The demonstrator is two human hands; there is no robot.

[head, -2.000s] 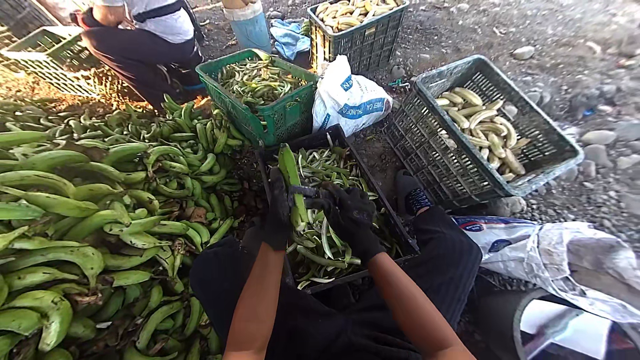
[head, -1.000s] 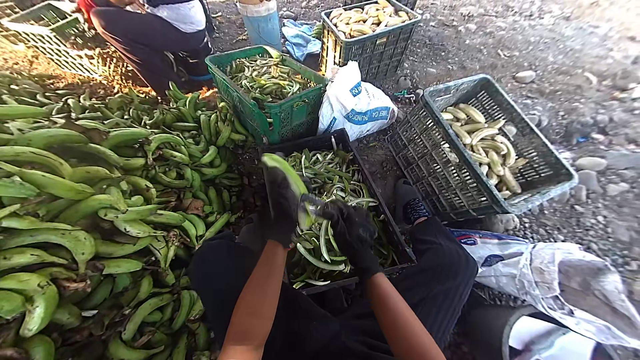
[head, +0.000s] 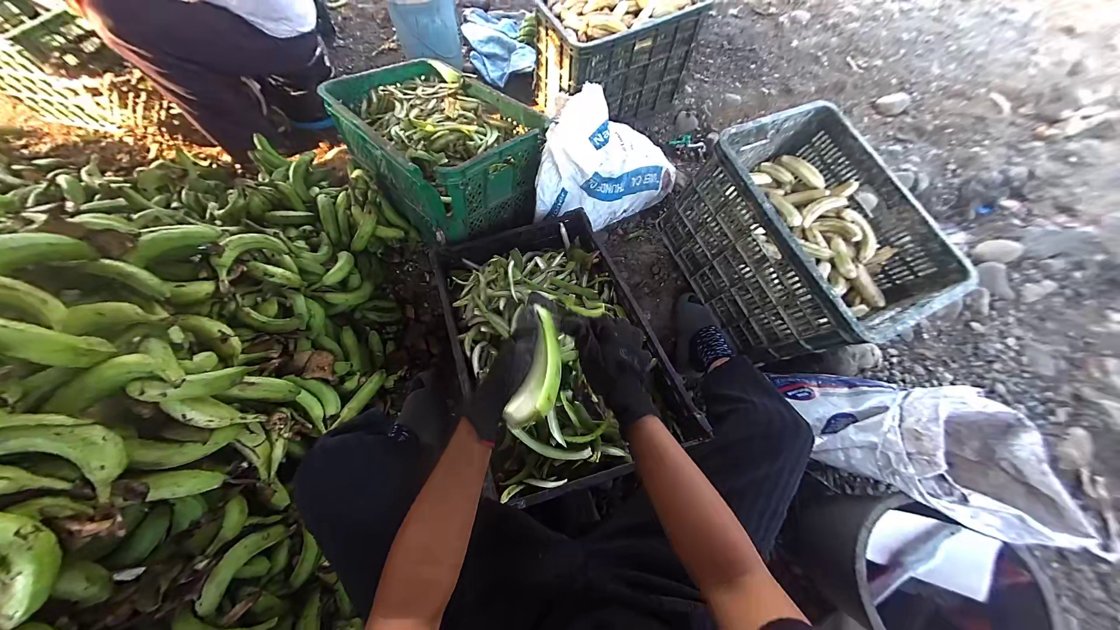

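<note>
My left hand (head: 510, 372), in a dark glove, is closed around a partly peeled green plantain (head: 538, 367) with pale flesh showing at its lower end. My right hand (head: 615, 363), gloved too, is at the plantain's upper right side with its fingers curled; whether it holds a tool or a strip of peel is hidden. Both hands are above a black plastic crate (head: 691, 411) between my legs, which holds many green and whitish peel strips (head: 525, 284). A large heap of unpeeled green plantains (head: 192, 385) lies at my left.
Ahead are a green crate (head: 490, 188) of peels and a white sack (head: 604, 166). A dark crate (head: 752, 254) of peeled plantains tilts at right, another (head: 630, 66) is farther back. A plastic sack (head: 945, 455) and a bucket (head: 958, 569) are lower right. A person (head: 219, 61) sits upper left.
The plantain pointed upward between my hands before; now its pale end is toward me, and more pale flesh shows. My right hand has moved up along it.
</note>
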